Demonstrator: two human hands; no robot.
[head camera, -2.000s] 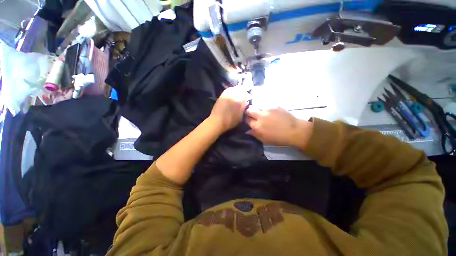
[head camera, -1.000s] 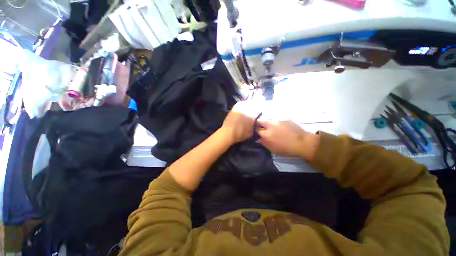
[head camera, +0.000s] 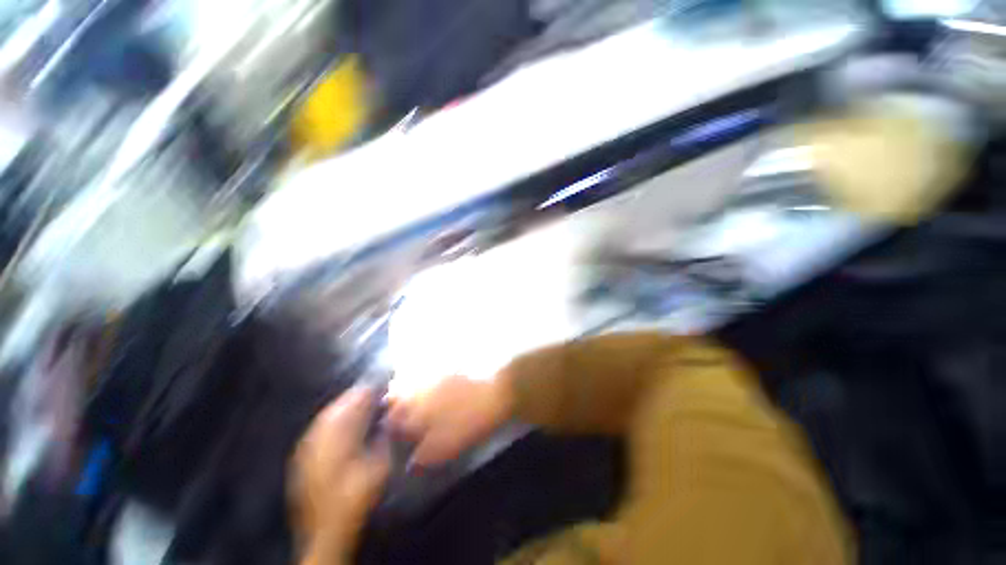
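Note:
The picture is strongly blurred. My left hand (head camera: 340, 458) and my right hand (head camera: 455, 417) are close together at the lower left, just below the bright lamp-lit part of the white sewing machine (head camera: 530, 121). Black garment cloth (head camera: 215, 386) lies to the left of my left hand. The fingers of both hands meet around a small dark bit, seemingly the garment's edge, but blur hides the exact grip. The needle and presser foot cannot be made out.
The tools (head camera: 673, 281) are a dark blur on the table right of the bright area. A round tan object (head camera: 891, 163) is at the upper right. A yellow thing (head camera: 331, 107) is behind the machine. A small blue patch (head camera: 96, 468) is at the lower left.
The view has swung right and tilted, so the machine slants and my hands appear lower left. The tan and yellow objects have come into view. My hands remain close together.

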